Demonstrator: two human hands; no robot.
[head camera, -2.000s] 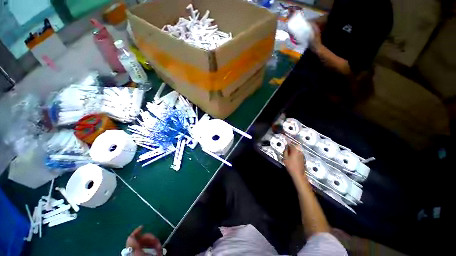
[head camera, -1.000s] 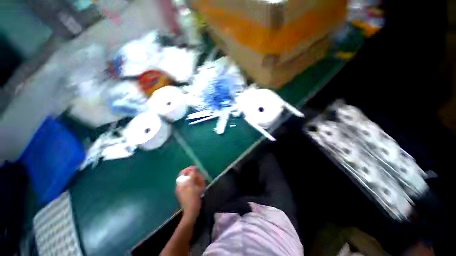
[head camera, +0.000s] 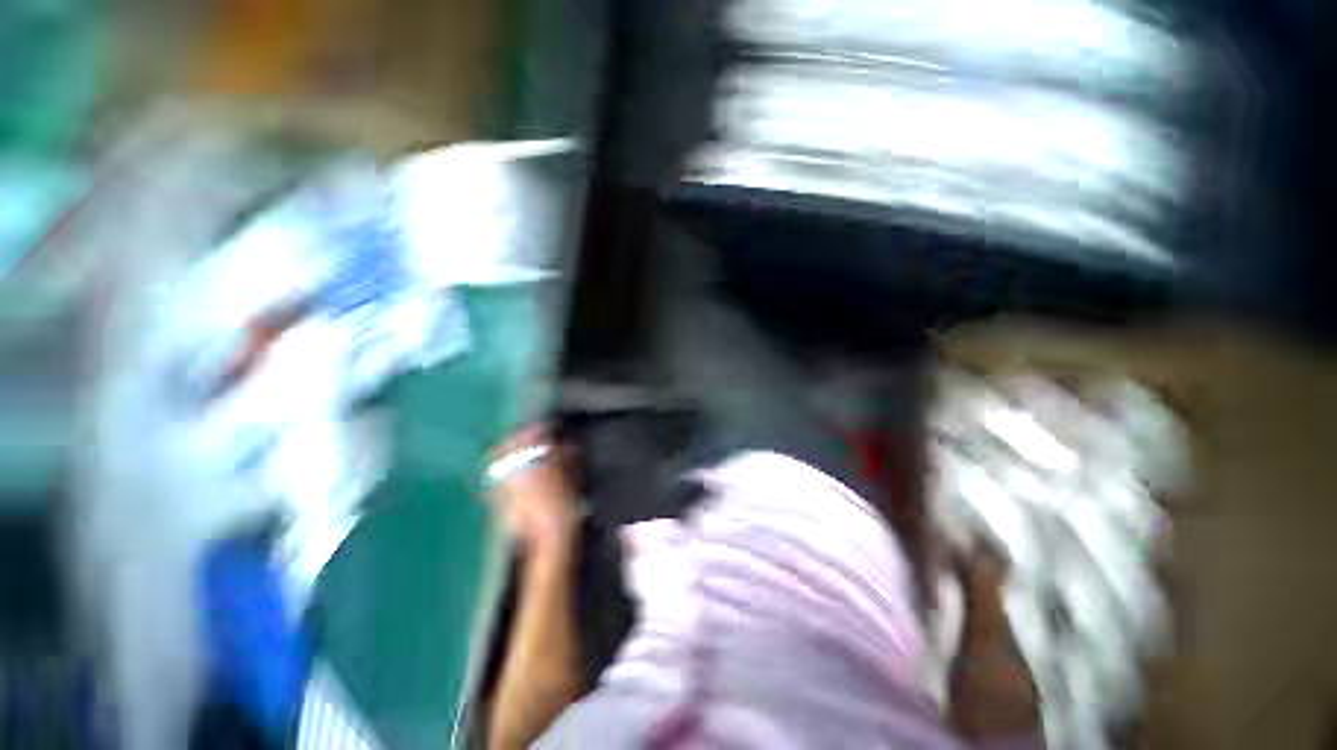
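The frame is strongly blurred. My left hand (head camera: 537, 491) is at the bench's front edge, with a small white piece (head camera: 516, 463) at its fingers. My right hand (head camera: 985, 579) reaches into a brown box (head camera: 1232, 513) of white housings (head camera: 1056, 484) at the lower right. Its fingers are hidden or blurred among the housings, so I cannot tell whether it holds one. A white assembled unit (head camera: 466, 213) lies at the bench edge, upper left.
A black bin (head camera: 880, 271) with blurred rows of white units (head camera: 953, 125) is at the upper right. The green bench (head camera: 440, 586) is on the left, bearing white and blue parts (head camera: 345, 279). A blue tray (head camera: 252, 623) is at the lower left.
The view has swung to the right. The box of housings has come into fuller view, with my right hand in it. My left hand still has the small white piece.
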